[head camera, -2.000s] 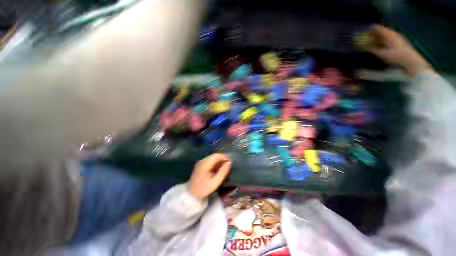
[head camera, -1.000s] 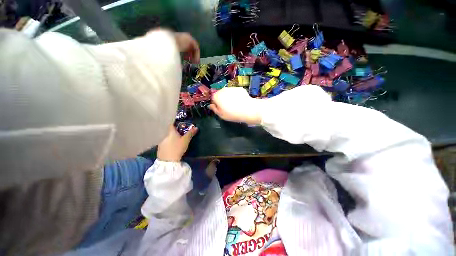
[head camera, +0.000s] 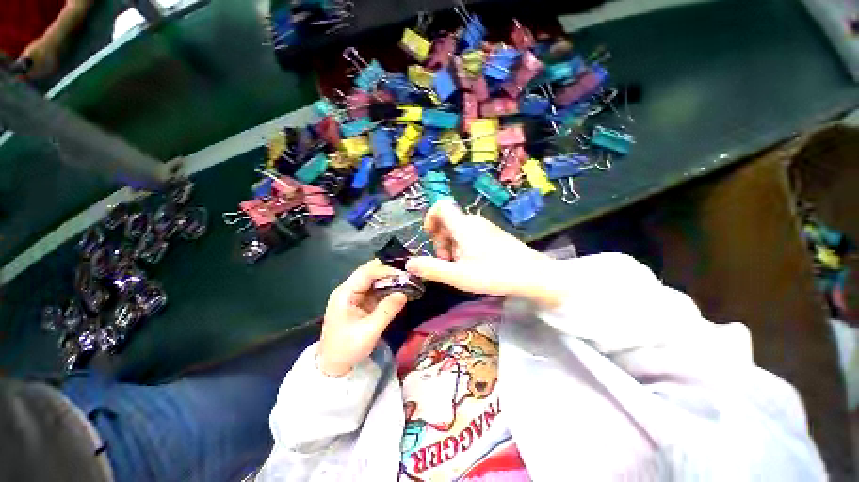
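Note:
My left hand (head camera: 356, 315) holds a small dark glossy housing (head camera: 399, 285) over the bench's front edge, in front of my chest. My right hand (head camera: 476, 254) pinches a black binder clip (head camera: 394, 252) by its wire handles, against the housing. Whether the clip grips the housing cannot be told. A heap of blue, teal, pink, yellow and black binder clips (head camera: 482, 139) lies on the green bench just beyond my hands. A group of dark glossy housings (head camera: 121, 281) lies at the left. A single housing (head camera: 254, 249) lies near the pink clips.
The dark tray (head camera: 372, 21) stands behind the heap with clips at its left end. A grey post (head camera: 85, 132) rises at the left. A person's denim leg (head camera: 202, 409) is at lower left, another's arm (head camera: 58, 40) at upper left. An open cardboard box (head camera: 799, 193) with clips is at right.
The neighbour's pale sleeve has gone from the left, showing the housings. My right hand has left the heap's edge and met my left hand with a black clip. The view has shifted and tilted.

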